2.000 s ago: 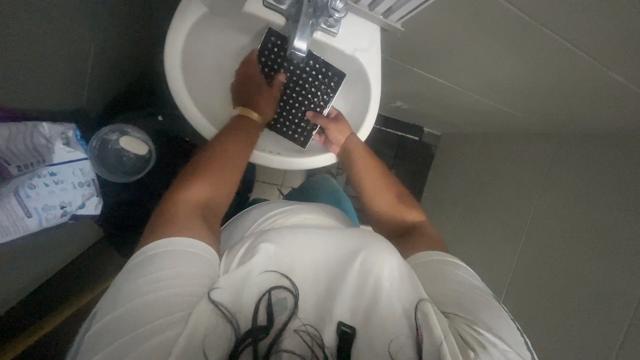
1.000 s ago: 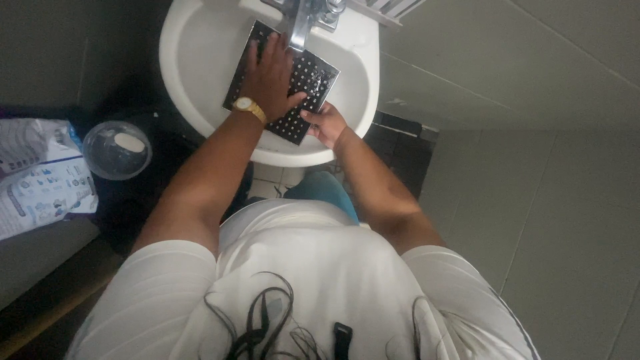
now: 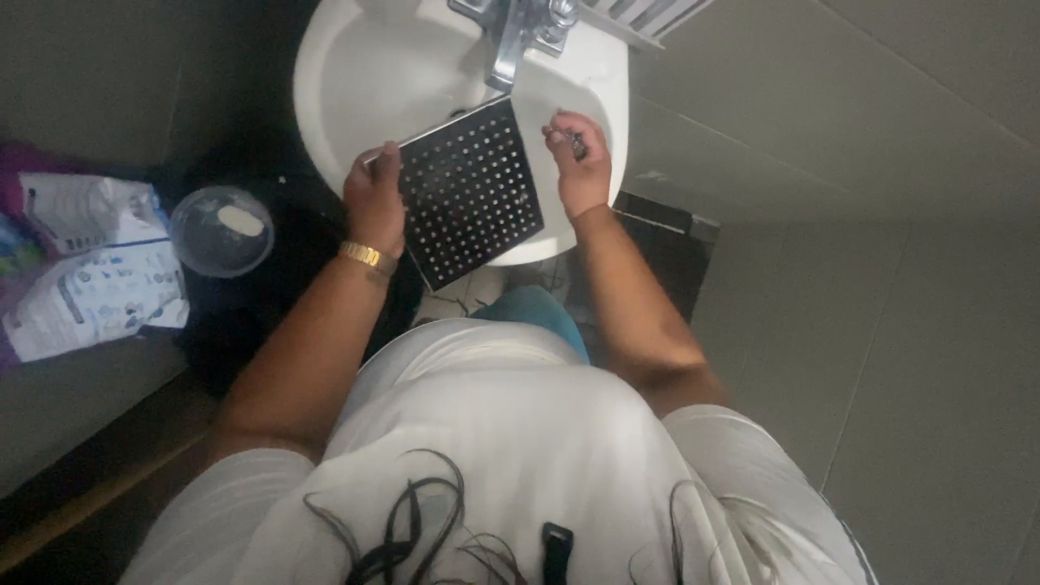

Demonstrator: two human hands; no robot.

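My left hand (image 3: 376, 199), with a gold-coloured watch at its wrist, grips the left edge of a square dark panel (image 3: 471, 195). Rows of small light dots, perhaps holes, cover the panel, which has a thin pale rim. It is held at a slant over the front of a white washbasin (image 3: 333, 97), its upper corner just below the spout of a chrome tap (image 3: 505, 61). To the right of the panel and apart from it, my right hand (image 3: 583, 166) has its fingers curled. Something small and shiny shows at those fingers; what it is cannot be told.
At the left, a clear round plastic container (image 3: 222, 244) with a pale oval piece in it stands beside a printed white plastic package (image 3: 106, 276). A white slatted rack (image 3: 642, 20) is right of the tap. A grey wall (image 3: 877, 325) runs along the right side.
The panel has turned and come toward me, now partly past the basin's front rim. My left hand has moved from the panel's face to its left edge. My right hand has left the panel.
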